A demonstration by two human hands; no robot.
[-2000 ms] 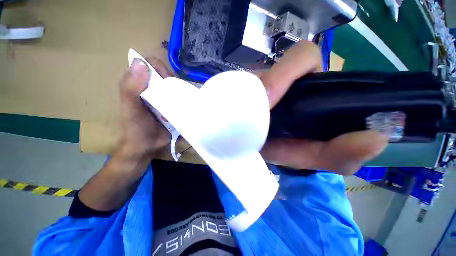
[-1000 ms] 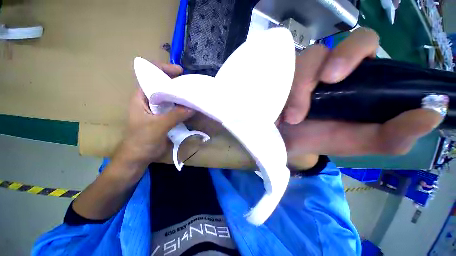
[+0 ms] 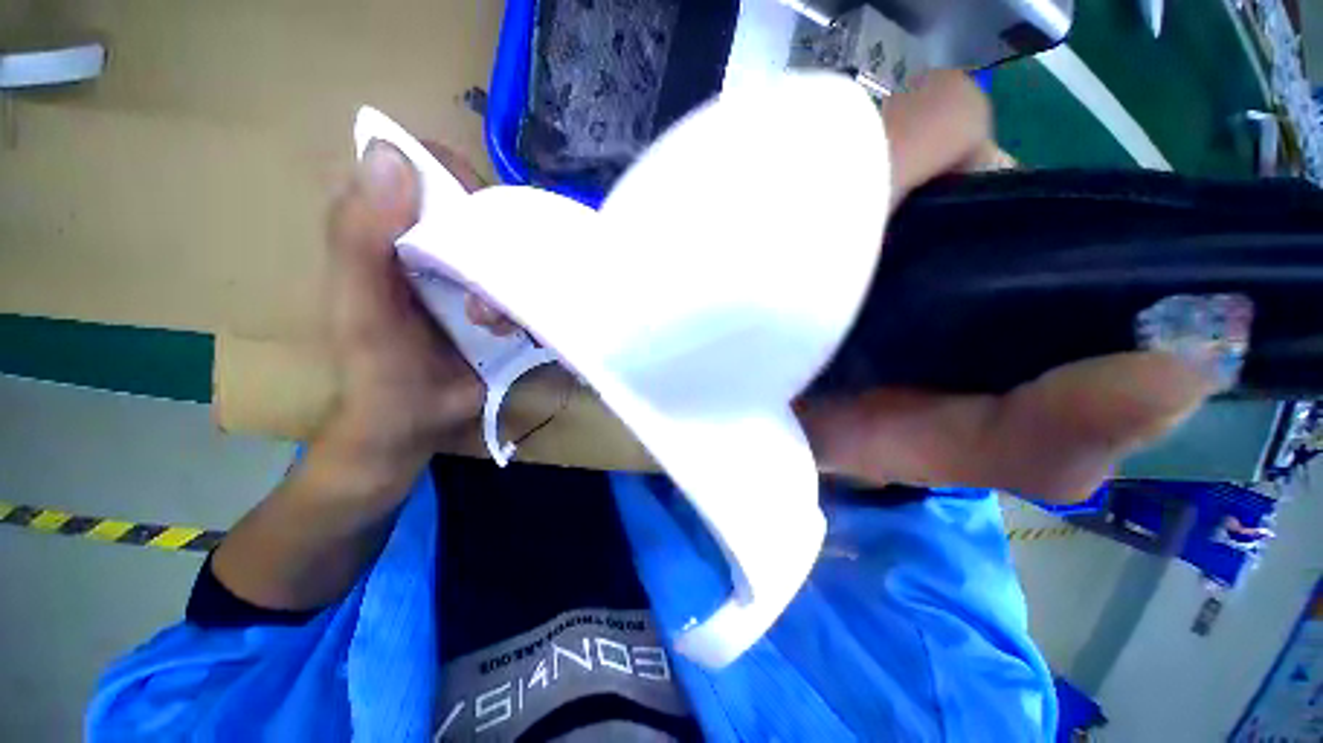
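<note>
A glossy white plastic housing [image 3: 711, 290] is held up in the middle of the view. My left hand [image 3: 385, 319] grips its pointed left end, with the thumb on the outer face. A small white C-shaped bracket [image 3: 501, 414] hangs below my left fingers, with a thin dark wire by it. My right hand [image 3: 1016, 428] is closed around a thick black electric screwdriver [image 3: 1074, 276] with a silvery label. The tool's nose and bit are hidden behind the housing, so I cannot tell whether they touch it.
A blue tray [image 3: 505, 102] with grey foam lies beyond the housing. A silver metal screw feeder [image 3: 987, 22] stands in it. A brown cardboard sheet [image 3: 218, 189] covers the left side, with a white curved part [image 3: 51, 66] on it. Green bench surface [image 3: 1117, 87] shows at right.
Since one second ago, the housing has tilted and its pointed left end has risen. My left thumb has moved onto the outer face. The right hand and screwdriver have shifted slightly left.
</note>
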